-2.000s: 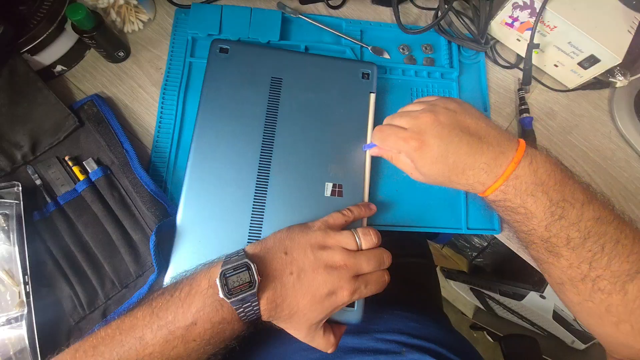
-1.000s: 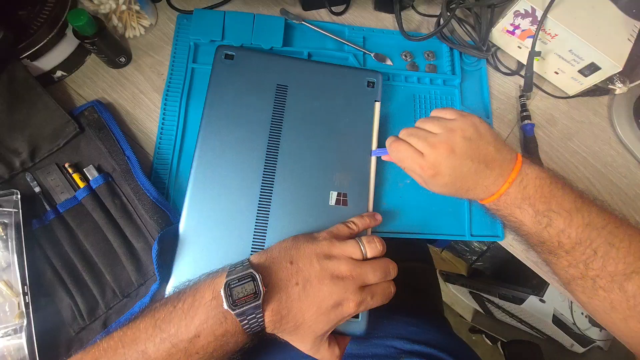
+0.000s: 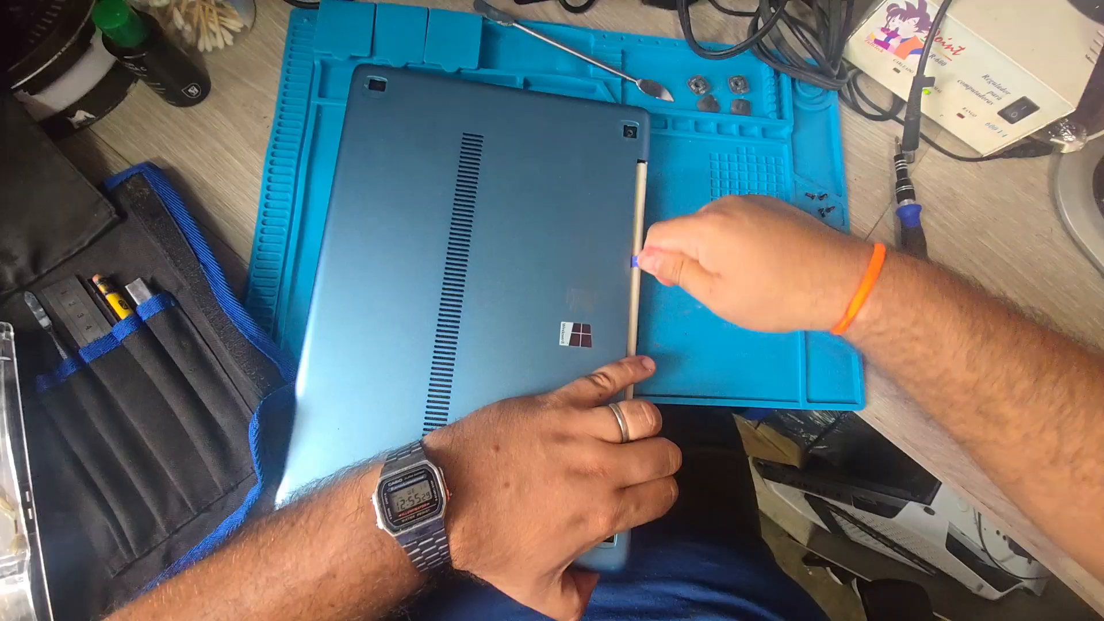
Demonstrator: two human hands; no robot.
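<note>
A blue laptop [image 3: 379,259] lies underside up on a blue silicone repair mat [image 3: 716,371], its vent strip and rubber feet showing. My left hand [image 3: 552,474], with a watch and a ring, rests over the laptop's lower right part, fingers curled round its edge. Between the fingertips of my right hand [image 3: 733,263], which wears an orange wristband, is a small blue pry tool [image 3: 636,261]; its tip meets the seam by the light-coloured strip [image 3: 639,207] on the laptop's right edge. How deep the tip sits is hidden.
On the mat are a metal spatula [image 3: 595,56], several rubber feet [image 3: 723,93] and small screws [image 3: 819,204]. A screwdriver [image 3: 909,207] lies right of it, below a white voltage regulator [image 3: 975,78] and cables. A black tool roll [image 3: 155,414] and a green-capped bottle [image 3: 159,65] stand left.
My right hand stays at the laptop's right edge; the blue tool shows less between the fingertips than one second ago. My left hand keeps its hold on the laptop.
</note>
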